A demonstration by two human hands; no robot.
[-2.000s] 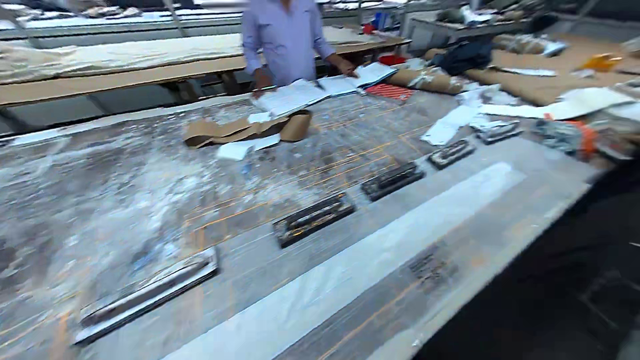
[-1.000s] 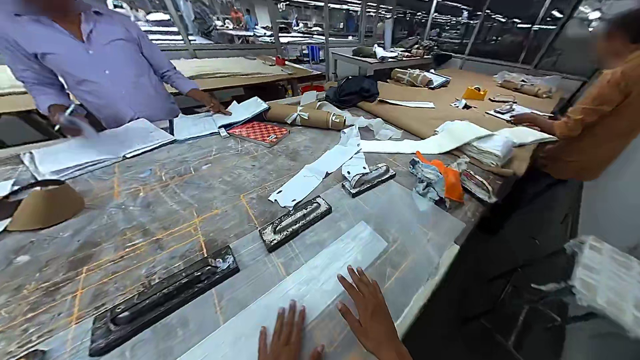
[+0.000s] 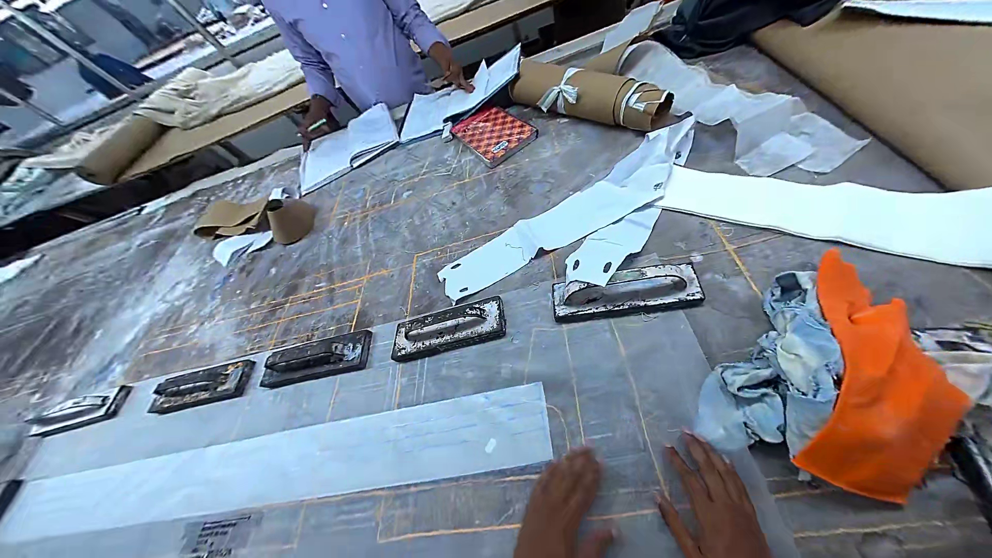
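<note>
My left hand [image 3: 564,500] lies palm down on a translucent plastic sheet [image 3: 612,387], near the right end of a long pale strip [image 3: 310,453] under it. My right hand [image 3: 711,496] rests flat on the same sheet to the right, fingers spread, holding nothing. Metal weights with handles stand in a row along the sheet's far edge: one at right [image 3: 629,292], one in the middle [image 3: 449,328], one further left [image 3: 316,359], and others beyond. Printed writing shows on the sheet at the lower left.
An orange cloth piece [image 3: 876,380] and crumpled pale blue cloth [image 3: 802,341] lie at right. White cut strips [image 3: 558,217] and a tied brown paper roll [image 3: 593,93] lie beyond the weights. Across the table a person [image 3: 356,54] touches open papers [image 3: 353,147] beside a red checked book [image 3: 494,135].
Both hands, absent from view two seconds ago, were over the pale strip one second ago and now rest on the sheet past its right end. The view has turned strongly.
</note>
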